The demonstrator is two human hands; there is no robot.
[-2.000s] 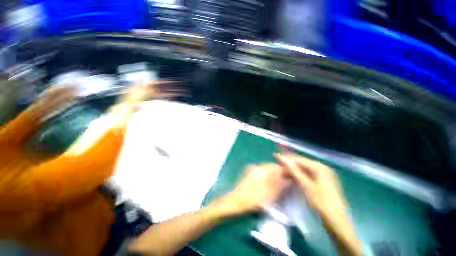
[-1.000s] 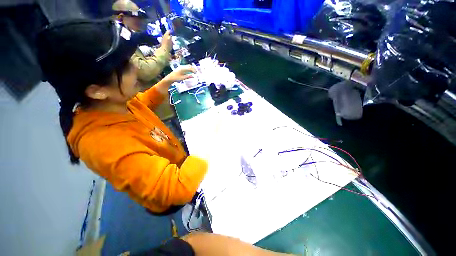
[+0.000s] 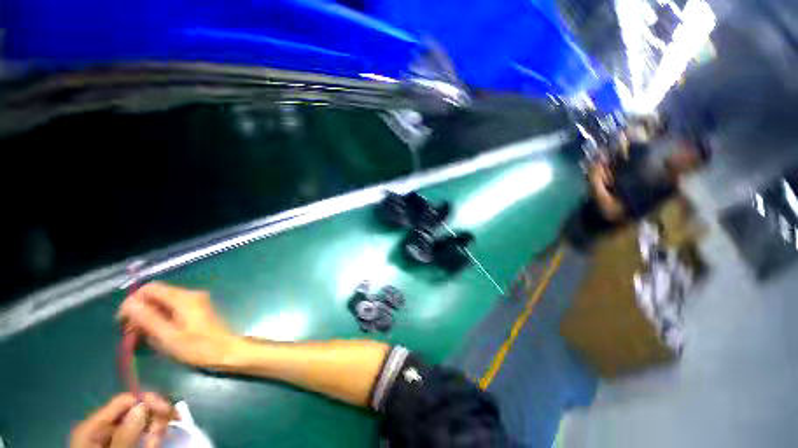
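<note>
My right hand [image 3: 175, 325] pinches the upper part of a reddish strand, which looks like lead wires [image 3: 129, 363], at the lower left. My left hand [image 3: 127, 426] is below it, cut off by the bottom edge, with its fingers closed on the strand's lower end. The strand runs between both hands. A white piece, perhaps the housing [image 3: 187, 429], shows beside my left hand, mostly out of the picture. All of this is blurred.
Black retaining rings [image 3: 376, 306] lie in a cluster on the green mat [image 3: 289, 350], right of my hands. Black shells [image 3: 424, 234] lie beyond, with a thin pale line across them. A metal rail [image 3: 262, 229] borders the dark belt. Blue bins [image 3: 306, 35] are above; people [image 3: 634, 175] are at right.
The view has swung from the coworker and white sheet to the right side of the bench. Both my hands, seen 2 s ago but not 1 s ago, are visible again.
</note>
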